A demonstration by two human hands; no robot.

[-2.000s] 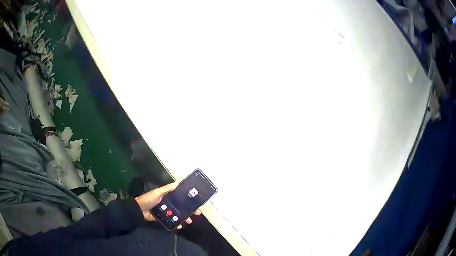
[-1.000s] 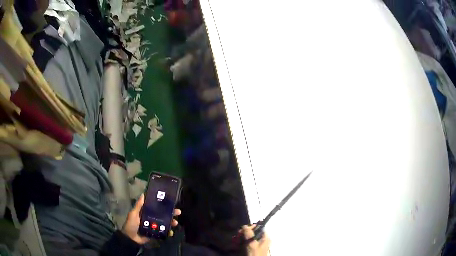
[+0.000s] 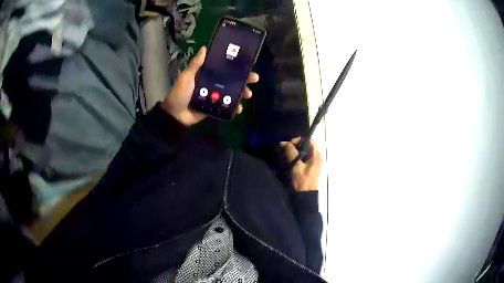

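My left hand holds a smartphone upright beside the table. The black phone's screen is lit, with a red call button near the bottom. My right hand grips the handles of dark fabric shears at the table's edge. The long blades are together and point up and to the right over the white marker paper. The paper is overexposed, so no pattern lines show on it. The fingers of my right hand partly hide the handles.
The table's cream edging runs down beside my right hand. Grey-green cloth lies at the left, next to a pale roll. Fabric scraps lie near the green floor at the top. My dark jacket fills the lower middle.
The view has tilted down towards my body. Phone and shears appear higher in the picture, and the phone looks larger. My right hand and the shears came into view after the first frame.
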